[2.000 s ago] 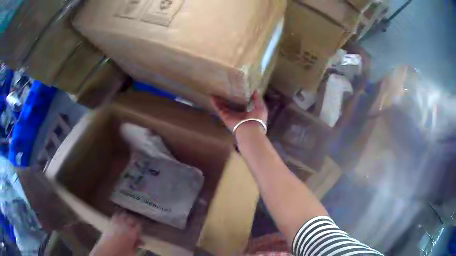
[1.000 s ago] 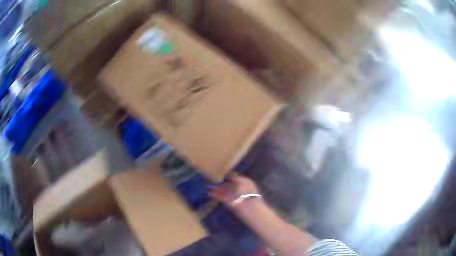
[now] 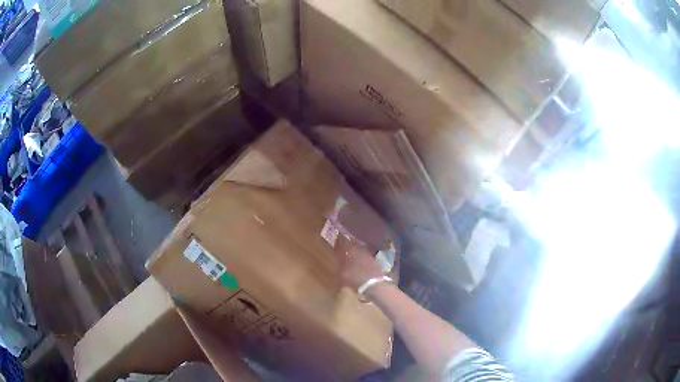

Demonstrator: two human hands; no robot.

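Observation:
A brown carton (image 3: 261,246) lies tilted in front of me, with a white label, a green mark and printed symbols on its near side. My right hand (image 3: 358,265), bare with a white bracelet, is on the carton's right part, beside a small pinkish-white patch (image 3: 332,230). Its fingertips are blurred, so their grip cannot be told. My left hand cannot be made out. Part of another carton (image 3: 130,328) shows below left, with whitish paper at the bottom edge.
Large cartons are stacked at the back left (image 3: 156,82) and back right (image 3: 417,97). Flat cardboard (image 3: 395,175) leans behind the carton. A blue crate (image 3: 56,175) stands at the left. White scraps (image 3: 486,246) lie at the right. Strong glare covers the right side.
The printed carton side seen earlier has given way to the labelled carton lying in front of me. My right hand has moved from a lower corner onto the carton's surface. The view has shifted.

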